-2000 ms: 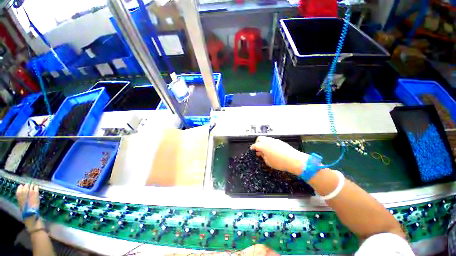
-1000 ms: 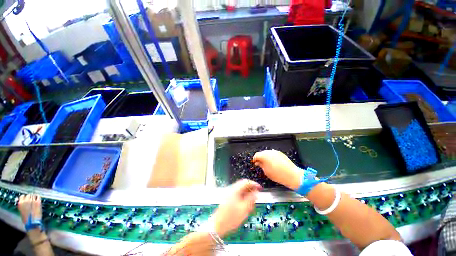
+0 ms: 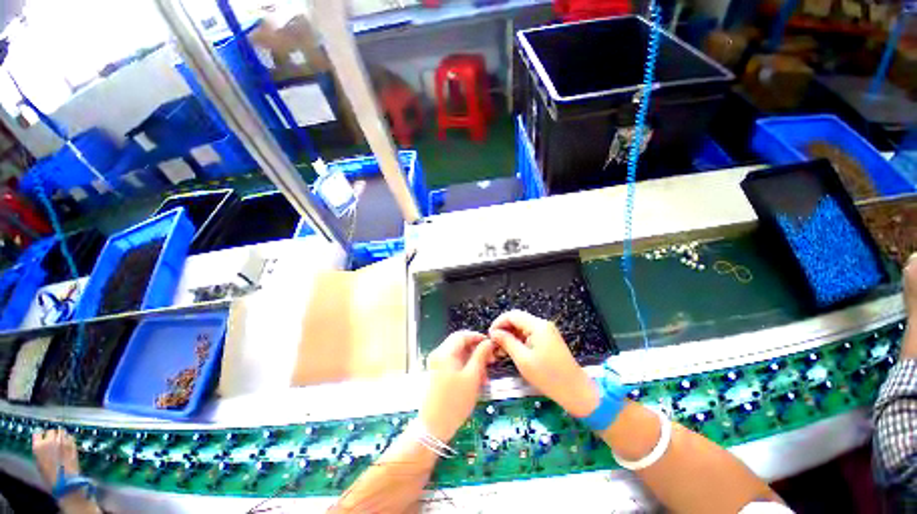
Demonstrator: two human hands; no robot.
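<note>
My left hand (image 3: 459, 373) and my right hand (image 3: 538, 353) meet at their fingertips over the front edge of the black component tray (image 3: 516, 273). The fingers of both are pinched together. Any part between them is too small to make out. The tray holds a loose pile of tiny black parts with shiny ends. My right wrist wears a bright blue strap and a white band. A row of green circuit boards (image 3: 342, 449), dotted with dark and pale parts, runs along the bench below and behind my forearms.
A tan sheet (image 3: 342, 331) and a blue parts bin (image 3: 151, 351) are to the left. White parts (image 3: 686, 254), a yellow loop (image 3: 733, 270) and a tray of blue parts (image 3: 827, 251) are to the right. A blue coiled cord (image 3: 637, 141) hangs down. Other people's hands show at both sides.
My right hand has come out of the tray's pile towards its front edge. My left hand has risen from the bottom edge to meet it. The view has shifted, and an arm shows at far right.
</note>
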